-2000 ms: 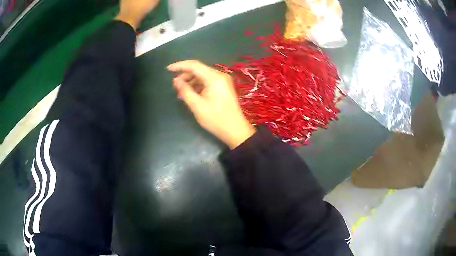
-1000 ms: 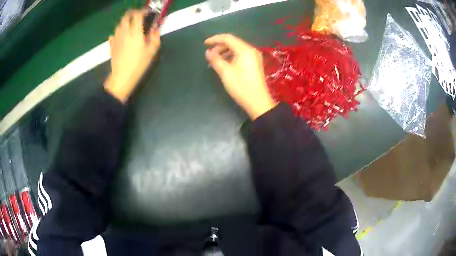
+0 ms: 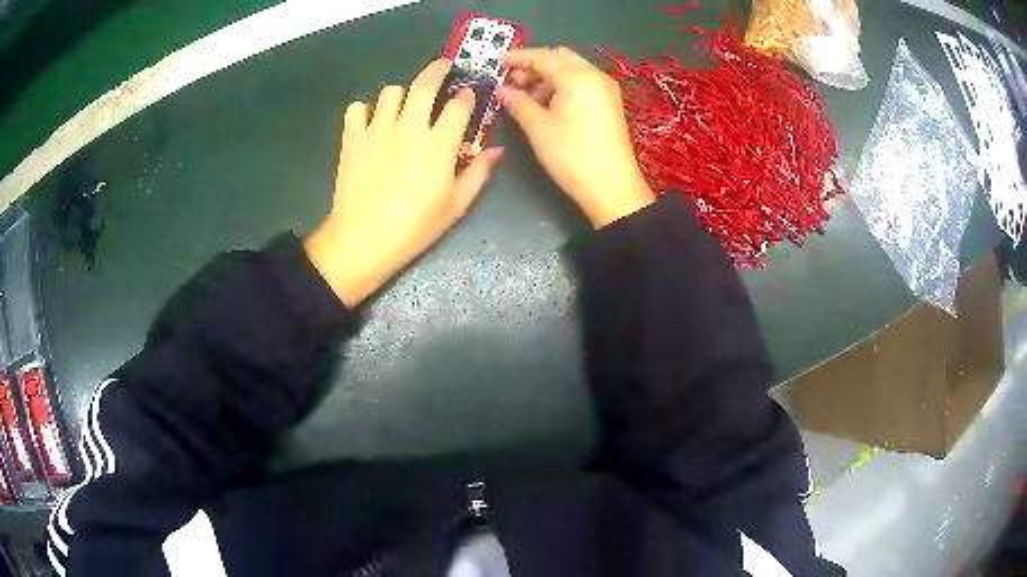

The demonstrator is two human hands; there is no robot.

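Note:
A handheld unit (image 3: 487,47) with a red edge and a silver-white face with dark spots lies on the dark green bench. My left hand (image 3: 400,169) lies over its lower left part, fingers on the unit, holding it. My right hand (image 3: 577,124) is at the unit's right edge with thumb and forefinger pinched together; whether a thin strip is between the fingertips is too small to tell. A loose heap of thin red strips (image 3: 738,141) lies just right of my right hand.
Behind the heap is a bag with orange contents (image 3: 805,34). A flat clear bag (image 3: 918,180) and white slatted pieces (image 3: 991,130) lie at right, a brown box (image 3: 912,378) below. Trays with red units (image 3: 39,423) are at lower left. A white rail (image 3: 214,62) borders the green conveyor.
My left hand has come back from the conveyor over the rail, bringing the unit onto the bench. My right hand has moved to the unit's right edge. The view has shifted.

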